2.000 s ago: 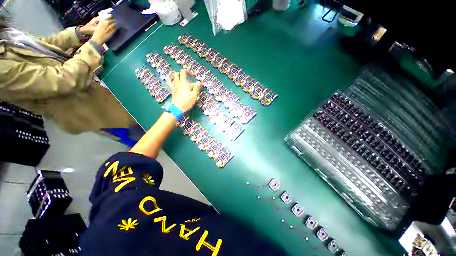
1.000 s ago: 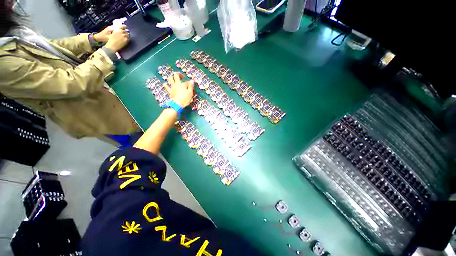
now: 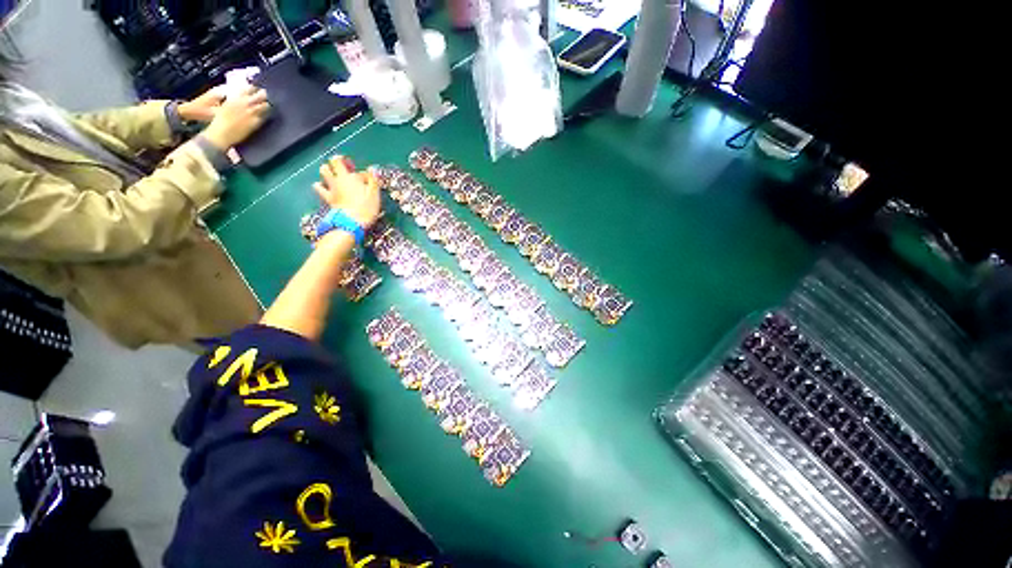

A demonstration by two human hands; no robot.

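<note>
Circuit boards lie edge to edge in several slanting rows on the green mat (image 3: pixel 666 239). The longest outer row (image 3: pixel 522 233) is farthest right, and the nearest row (image 3: pixel 449 388) has a gap. My left hand (image 3: pixel 351 194), with a blue band at the wrist, is over the far left end of an inner row (image 3: pixel 444 300). Its fingertips are down at the boards and hide that end; whether they grip a board I cannot tell. My right hand is out of the picture. A wired module (image 3: pixel 633 537) lies at the bottom edge, with part of another beside it.
Clear trays (image 3: pixel 766 444) with dark parts are at the right. A clear bag (image 3: pixel 516 94), phone (image 3: pixel 591 51) and white containers (image 3: pixel 388 91) stand at the back. A person in a tan coat (image 3: pixel 83 211) works at the left over a dark flat case (image 3: pixel 291 111).
My left hand has moved from the middle of the rows to the far left end. The view has shifted, so fewer wired modules show at the bottom.
</note>
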